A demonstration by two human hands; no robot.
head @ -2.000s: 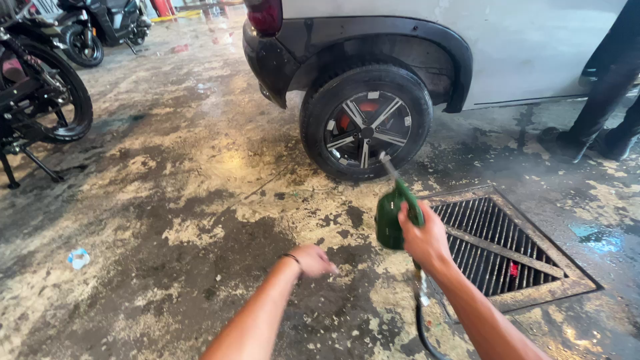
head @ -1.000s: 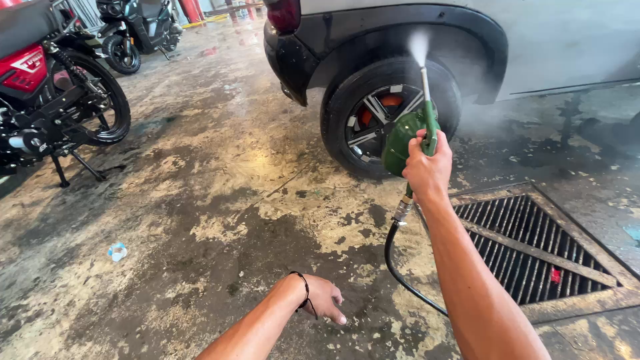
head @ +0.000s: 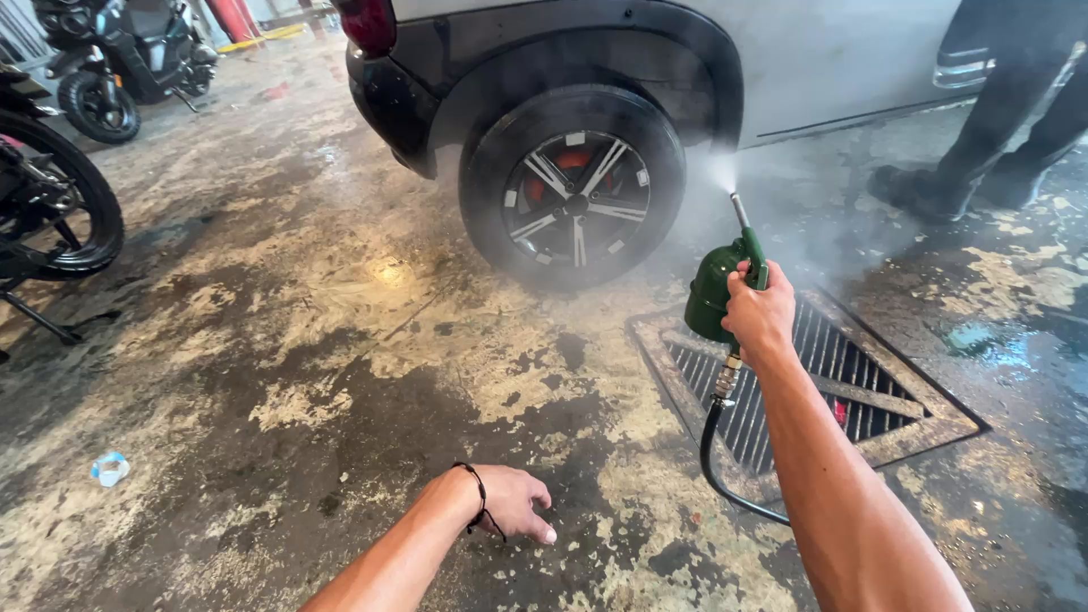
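Note:
My right hand [head: 759,314] grips the handle of a green spray gun [head: 712,293] with a round cup. White mist [head: 722,172] leaves its metal nozzle, just right of the rear wheel [head: 576,204]. A black air hose [head: 710,450] hangs from a brass and metal coupling under the gun. The wheel has a black tire and a black and silver rim, and haze lies around it. My left hand [head: 510,503], with a black cord bracelet at the wrist, hangs over the wet floor, fingers apart and holding nothing.
The vehicle's pale body panel [head: 833,64] and black fender trim fill the top. A metal floor drain grate [head: 875,399] lies below the gun. A person in dark trousers and shoes [head: 926,191] stands at right. Motorcycles [head: 127,64] stand at left; a crumpled plastic piece [head: 110,468] lies on the floor.
The spray gun in my right hand has moved from in front of the wheel to its right side. Mist has spread around the wheel. The person's legs are in view again at right.

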